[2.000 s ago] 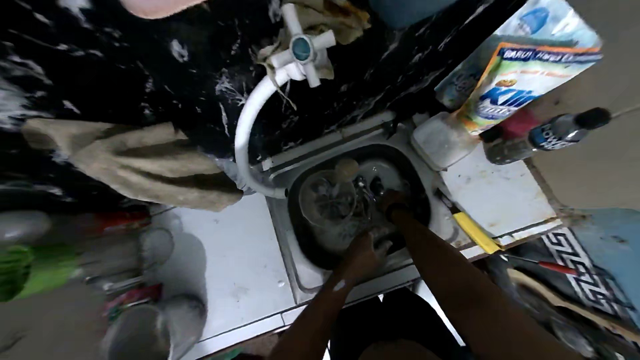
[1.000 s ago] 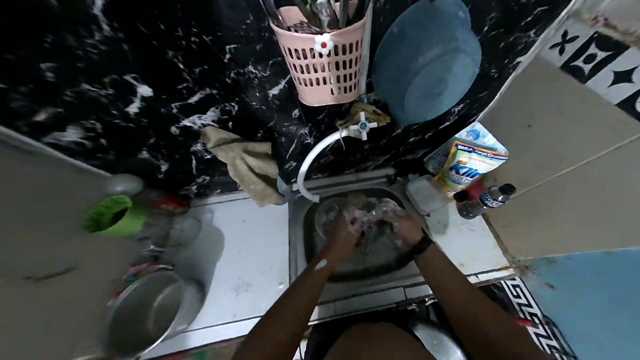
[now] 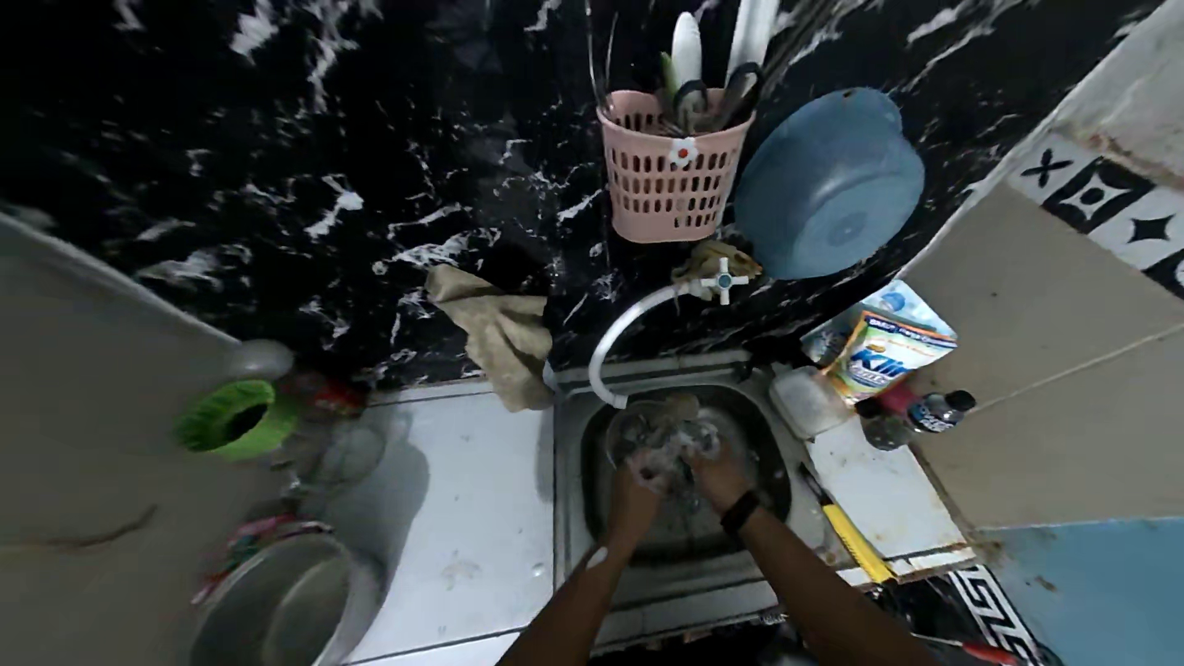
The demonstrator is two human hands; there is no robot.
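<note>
Both hands are down inside the basin of a metal sink (image 3: pixel 573 499). My left hand (image 3: pixel 647 476) is at the basin's left, beside a clear round container (image 3: pixel 622 439). My right hand (image 3: pixel 712 462), with a dark band on its wrist, is just to its right. Wet, foamy, shiny items (image 3: pixel 680 435) lie between and beyond the fingers; blur hides what they are and whether either hand grips one. The curved white spout (image 3: pixel 610 351) of the tap ends just above the basin's far left part.
A brown cloth (image 3: pixel 504 338) hangs left of the tap. A pink basket (image 3: pixel 675 185) of utensils and a blue basin (image 3: pixel 832 194) hang above. Right of the sink are a plastic tub (image 3: pixel 807 402), a detergent pouch (image 3: pixel 879 356), a bottle (image 3: pixel 939 412) and a yellow-handled knife (image 3: pixel 856 541). A metal pot (image 3: pixel 287 601) stands left.
The view has swung and widened. Two seconds ago my hands were at the basin's near side and right; they are now closer together at its middle.
</note>
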